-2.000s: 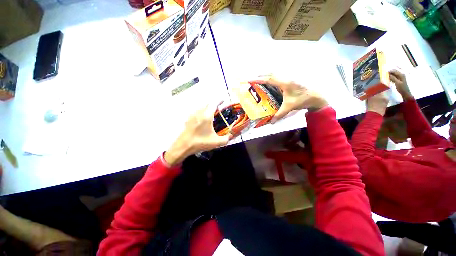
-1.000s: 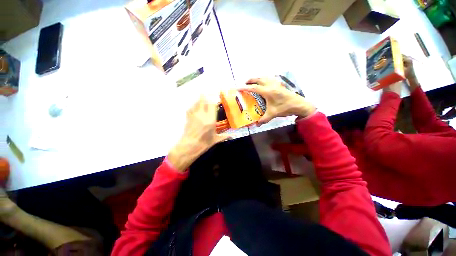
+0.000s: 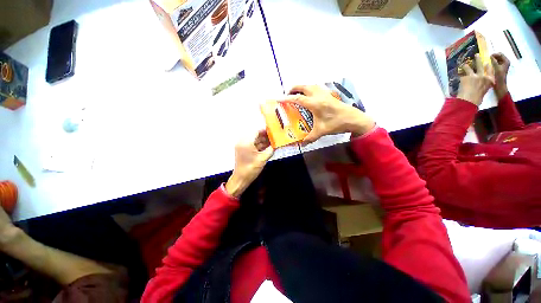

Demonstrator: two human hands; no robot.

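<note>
An orange and black retail box (image 3: pixel 286 123) is held between my two hands at the table's front edge, over the dark seam. My right hand (image 3: pixel 326 112) grips the box from its right side, with fingers over the top. My left hand (image 3: pixel 252 157) is at the box's left end, its fingertips against it. No orange cord shows at my hands now; whether it is inside the box is hidden. A grey and black printed piece (image 3: pixel 344 93) lies partly behind my right hand.
A large orange-and-white box (image 3: pixel 213 32) stands ahead. A phone (image 3: pixel 61 51), a small printed strip (image 3: pixel 228 83) and a yellowish-green knife (image 3: pixel 24 171) lie on the table (image 3: pixel 148 130). At right a person in red handles another box (image 3: pixel 465 59).
The orange cord that stuck out between my hands is out of sight. My left hand has closed in on the box's end. The person at right has moved a hand onto their box.
</note>
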